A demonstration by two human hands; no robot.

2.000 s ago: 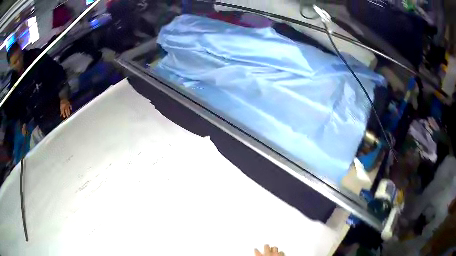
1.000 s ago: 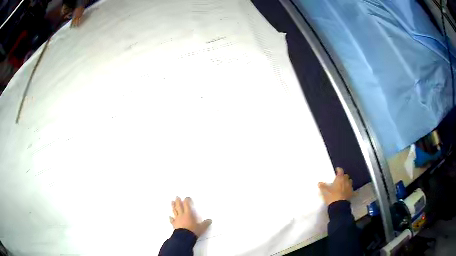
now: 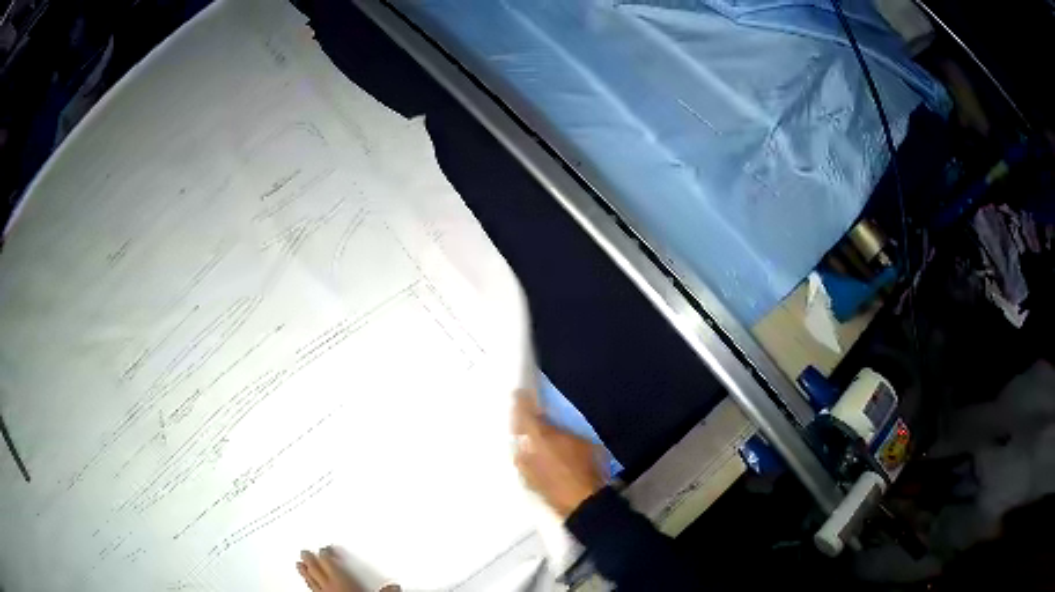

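A large white printed paper marker with thin dashed outlines covers the table. My right hand grips the marker's right edge, which is lifted and curled. A strip of light blue fabric shows beneath it, beside the dark underlay. My left hand lies on the paper at the bottom edge, partly cut off, fingers apart.
A silver rail crosses the table, with a white and blue end unit. Loose blue fabric lies beyond it. The cream table edge is near my right forearm. A thin dark stick lies far left. A dark cord hangs at upper right.
My right hand has gone from resting by the marker's corner to gripping its edge, now raised, with blue fabric uncovered. The view has turned right; the other person's hand is out of view.
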